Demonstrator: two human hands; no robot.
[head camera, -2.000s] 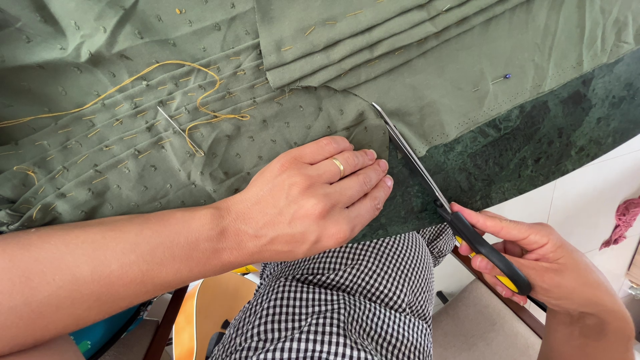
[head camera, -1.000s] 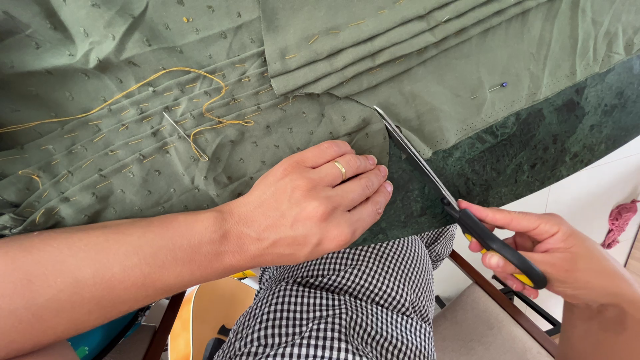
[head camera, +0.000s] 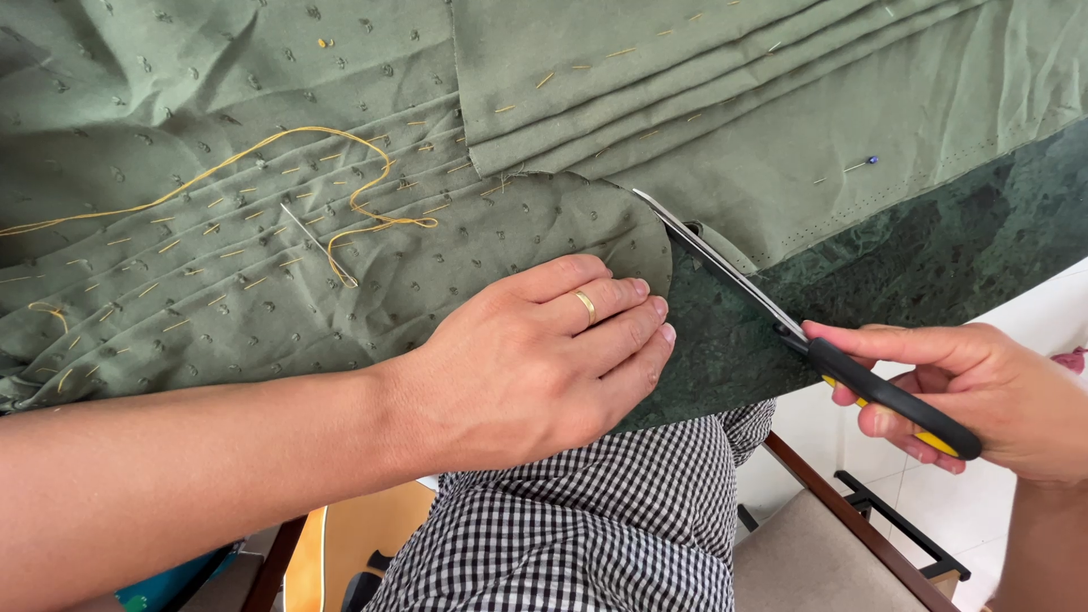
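Note:
My left hand, with a gold ring, lies flat on the dotted green fabric near its curved cut edge. In my right hand is a pair of scissors with black and yellow handles, its blades pointing up and left to that edge. Rows of yellow basting stitches run along the gathered folds at left. A sewing needle with yellow thread rests on them. Plain green fabric with pleats lies above, and a blue-headed pin is stuck in it at right.
The dark green marble tabletop shows below the fabric. Black-and-white checked cloth covers my lap. Beneath the table edge are a beige chair seat, the orange-brown body of what looks like a guitar, and pale floor tiles.
My right hand has tilted the scissors slightly, and their handles look closer together than two seconds ago. My left hand stays in place on the fabric.

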